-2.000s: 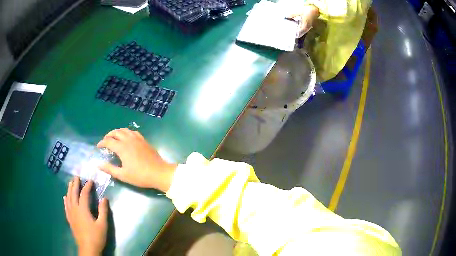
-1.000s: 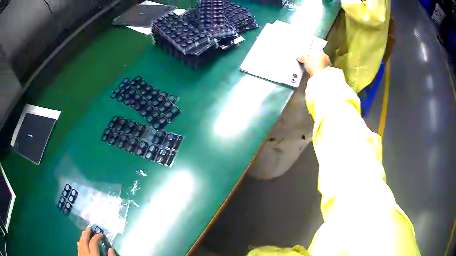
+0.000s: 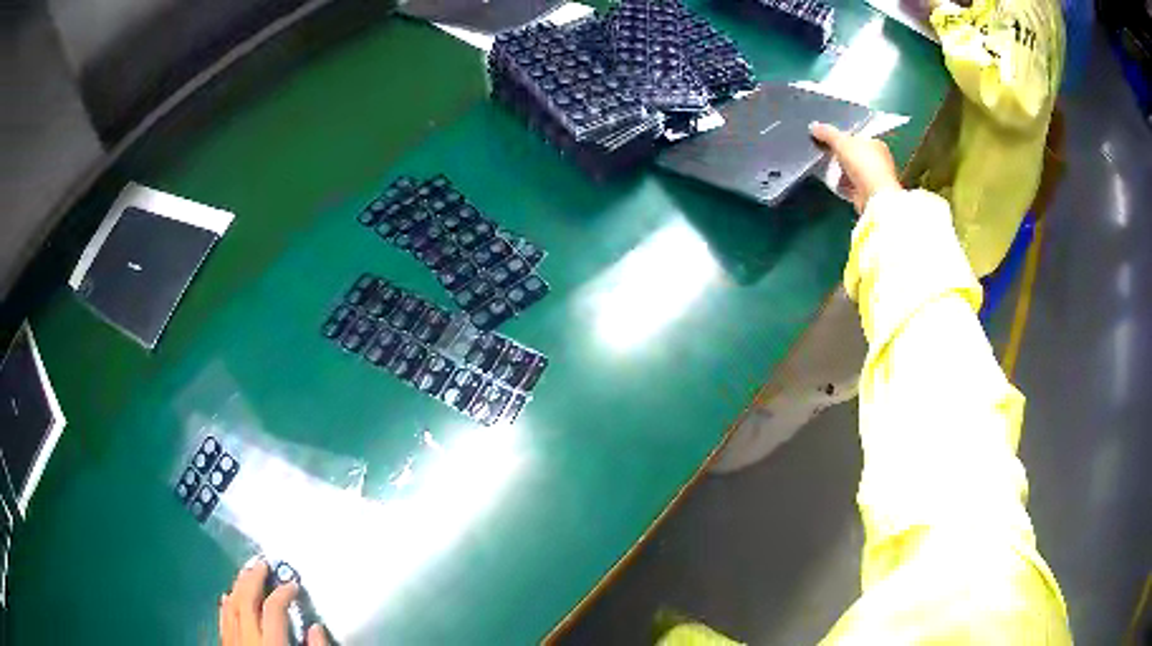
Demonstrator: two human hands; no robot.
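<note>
My right hand (image 3: 859,167) grips the right corner of a dark grey tablet back cover (image 3: 758,139), held tilted above the bench at the upper right. Its camera area is at the near corner, and white backing shows beside it. My left hand (image 3: 262,612) is cut off by the bottom edge, fingers curled around a small black lens piece (image 3: 286,574). Clear plastic film (image 3: 284,486) lies just beyond it under glare. A small lens-piece block (image 3: 207,477) lies at the film's left end.
Lens-piece strips (image 3: 436,350) lie mid-bench, with more strips (image 3: 457,246) beyond. A thick stack of lens-piece sheets (image 3: 581,78) stands beside the held cover. Tablet covers lie at left (image 3: 142,271), far left (image 3: 19,410) and top (image 3: 486,10). Another person's yellow sleeve (image 3: 1004,114) is at upper right.
My right hand has left the film and reached the upper right. It now holds the cover, which has turned from its white side to its dark face. My left hand stays near the film.
</note>
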